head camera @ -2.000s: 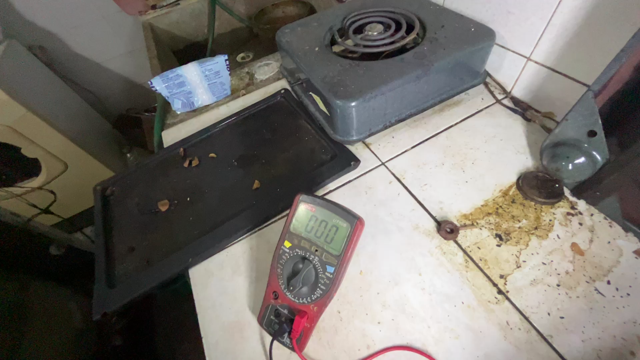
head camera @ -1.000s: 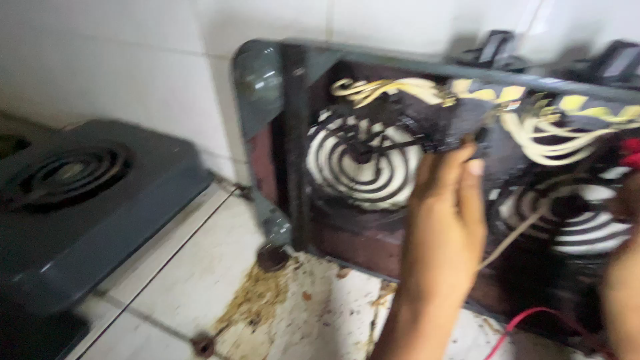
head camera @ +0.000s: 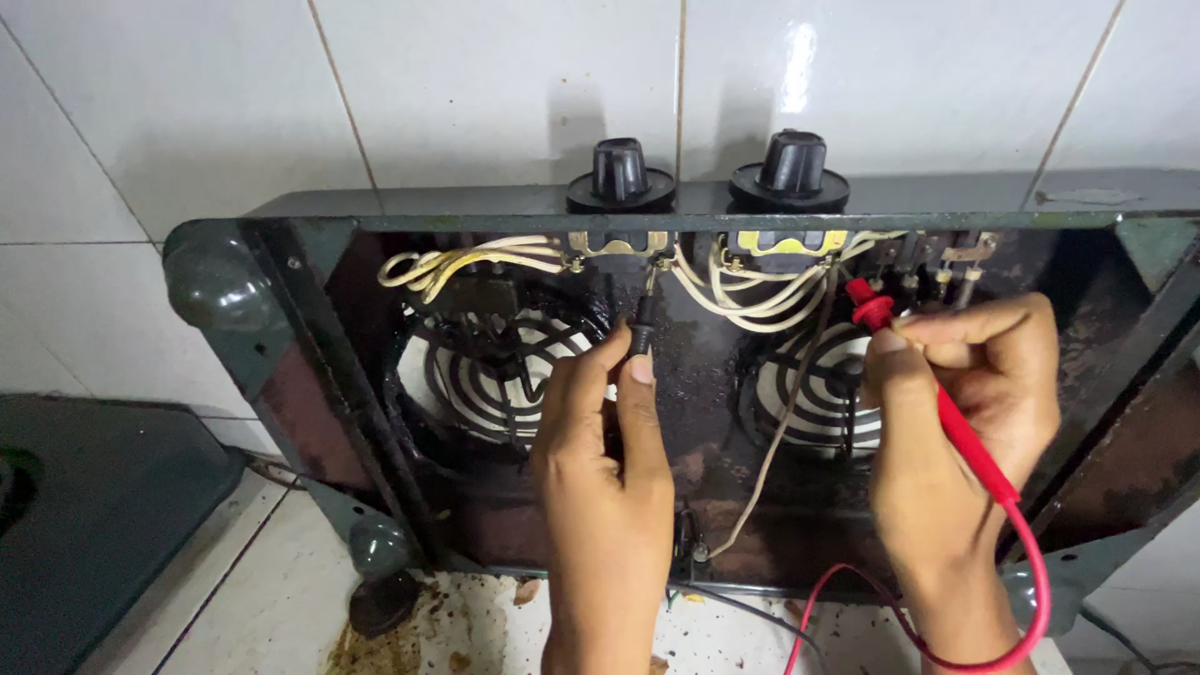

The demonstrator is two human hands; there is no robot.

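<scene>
My left hand (head camera: 605,441) pinches a black test probe (head camera: 642,323), its metal tip up at the terminals of the left rotary switch (head camera: 619,246). Between the fingers of my right hand (head camera: 956,422) is a red test probe (head camera: 872,305), pointing up and left, near the wires right of the right rotary switch (head camera: 792,246); whether its tip touches anything cannot be told. Both hands are in front of the open underside of a two-burner electric hot plate (head camera: 703,403), which stands on edge. Cream wires (head camera: 759,309) loop between the switches. A thin loose-hanging wire (head camera: 783,441) runs down to the lower edge.
Two black knobs (head camera: 621,173) stick up from the hot plate's top side, close to the tiled wall (head camera: 506,84). Another grey hot plate (head camera: 112,497) lies at the left. Brown grime stains the tiled counter (head camera: 253,591) below. The red lead (head camera: 1031,572) loops around my right wrist.
The view has swung from the multimeter to the upturned hot plate, then moved closer to its switches. My left hand shows the black probe plainly now, and my right hand has come fully into view.
</scene>
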